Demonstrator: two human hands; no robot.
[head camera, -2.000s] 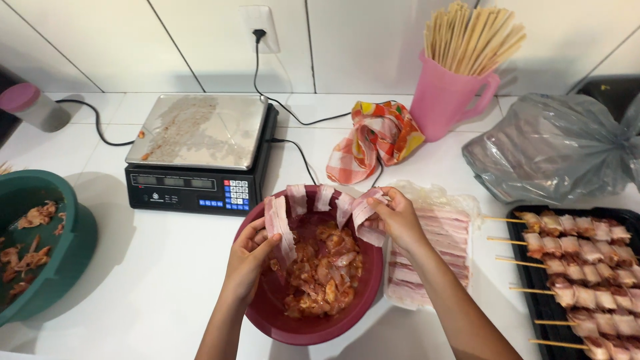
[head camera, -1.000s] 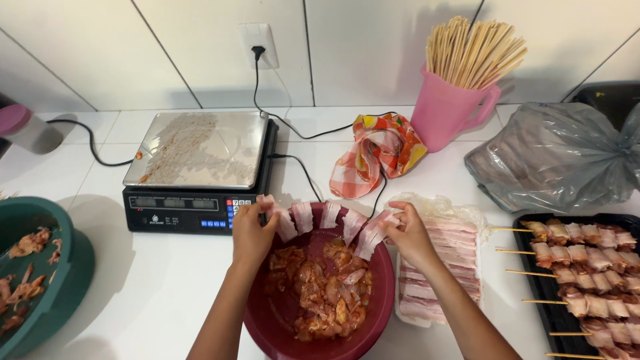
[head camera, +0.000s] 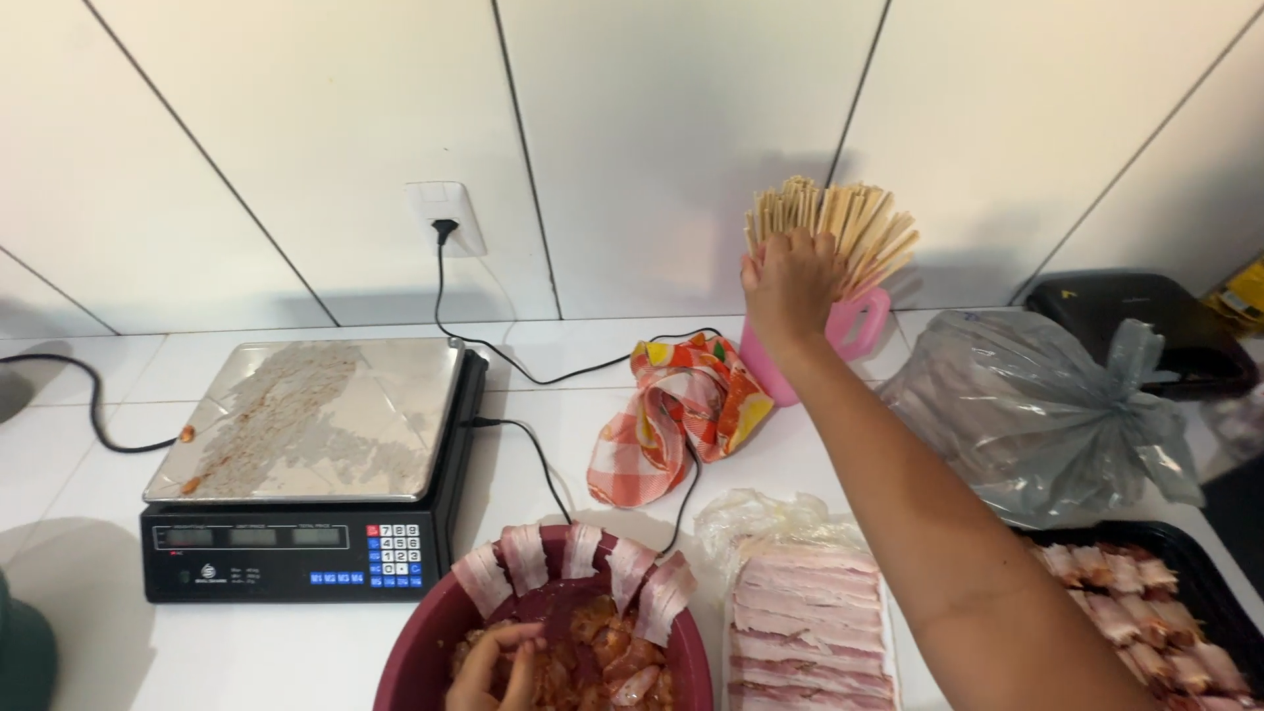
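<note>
My right hand (head camera: 795, 286) reaches up to the wooden skewers (head camera: 869, 232) standing in a pink plastic jug (head camera: 760, 360); its fingers are among the sticks, and whether they grip any is hidden. My left hand (head camera: 499, 667) is over the maroon bowl (head camera: 415, 617), fingers curled near the marinated meat pieces (head camera: 627, 657); whether it holds a piece cannot be told. Several bacon strips (head camera: 581, 551) hang side by side over the bowl's far rim. More sliced bacon (head camera: 810, 622) lies in a pack with plastic film, right of the bowl.
A digital scale (head camera: 306, 425) with a stained steel plate stands at left, its cable near the bowl. A crumpled patterned cloth (head camera: 681, 405) lies beside the jug. At right are a tied grey plastic bag (head camera: 1027, 415) and a black tray (head camera: 1200, 563) of bacon-wrapped pieces. A green basin (head camera: 25, 642) shows at lower left.
My right hand has moved from the bacon at the bowl's rim up to the skewers. My left hand has left the rim and is lower, over the meat. The view has shifted upward.
</note>
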